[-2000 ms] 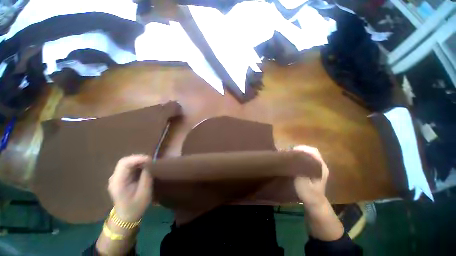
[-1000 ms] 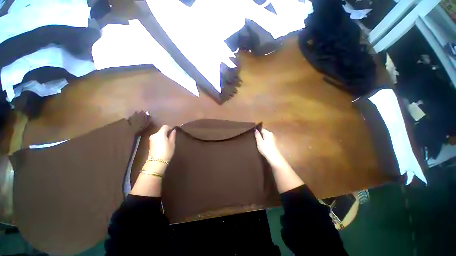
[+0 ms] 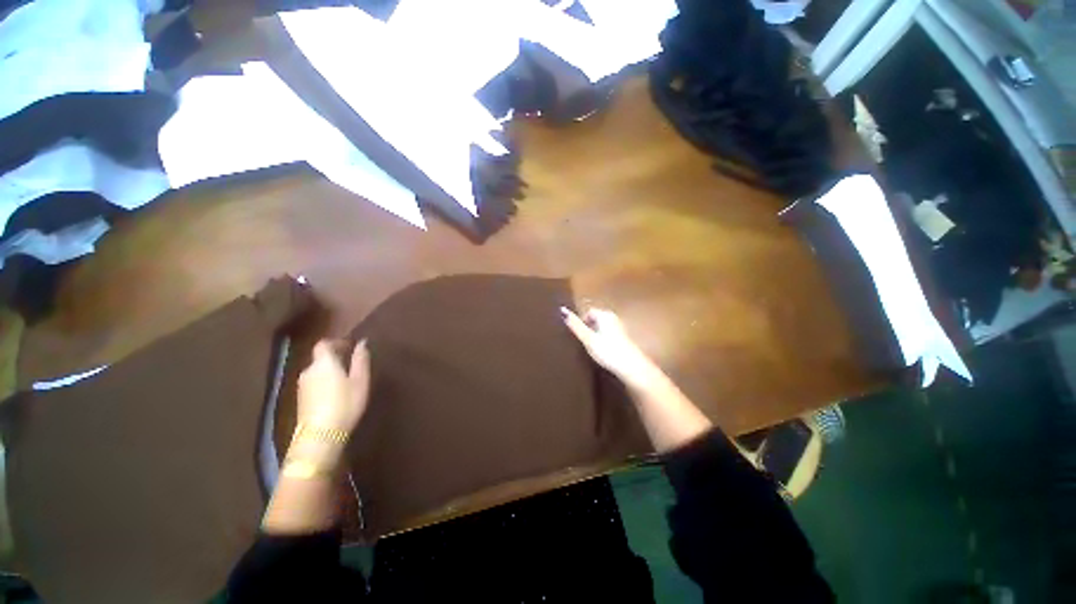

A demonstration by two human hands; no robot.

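A brown cut panel (image 3: 472, 378) lies flat on the right stack in front of me, its domed top up and its upper right corner pointed. My left hand (image 3: 330, 389) is at the panel's left edge, fingers pointing down onto it; whether it pinches the cloth is unclear. My right hand (image 3: 608, 342) is at the upper right edge, with fingertips apart touching the cloth and not closed on it. The left stack of brown pieces (image 3: 130, 448) lies to the left, its upper corner bunched, with a white edge strip (image 3: 271, 431) beside it.
Dark bundles topped with white paper (image 3: 389, 94) lie across the far side of the wooden table (image 3: 708, 283). A black cloth heap (image 3: 743, 106) is at the far right. A bundle with forked white paper (image 3: 879, 260) lies at the right end. A stool (image 3: 808, 466) holds a black rectangle.
The panel's top edge, earlier held raised and sagging between both hands, now lies flat over the stack. Both hands have lowered, and the view has shifted right.
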